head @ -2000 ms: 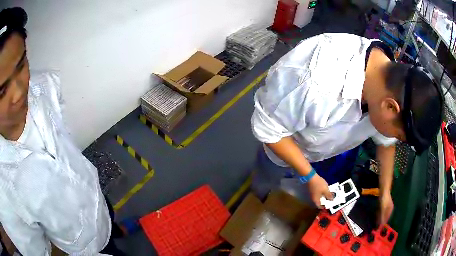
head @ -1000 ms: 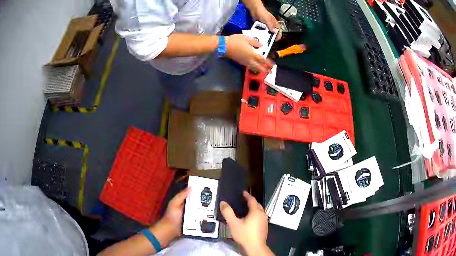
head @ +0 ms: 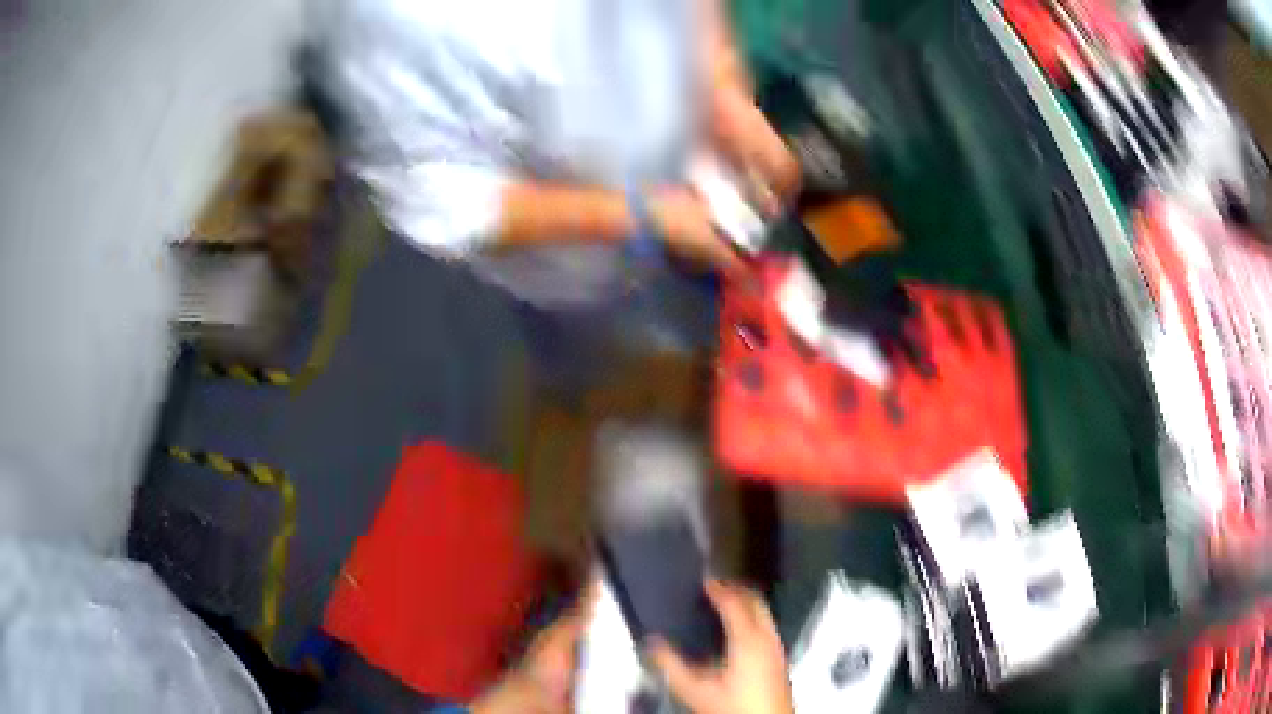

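The frame is heavily blurred. My left hand (head: 537,674) is at the bottom edge, partly cut off, holding a white gift box (head: 604,653) by its left side. My right hand (head: 735,663) holds a dark box base (head: 661,583) just above and to the right of the white box, overlapping its edge. The box base is tilted, its far end pointing toward the open carton. Whether the two touch is too blurred to tell.
An open brown carton (head: 558,444) lies ahead. A red crate (head: 440,572) is on the floor to the left. White boxes (head: 847,653) and a red pocket tray (head: 865,419) lie on the right. A coworker's hands (head: 698,223) work behind the tray. A metal post (head: 1116,644) crosses lower right.
Since one second ago the view has shifted and blurred, so the scene and my hands sit lower in the picture. Both hands still hold the same items, the dark base now overlapping the white box more.
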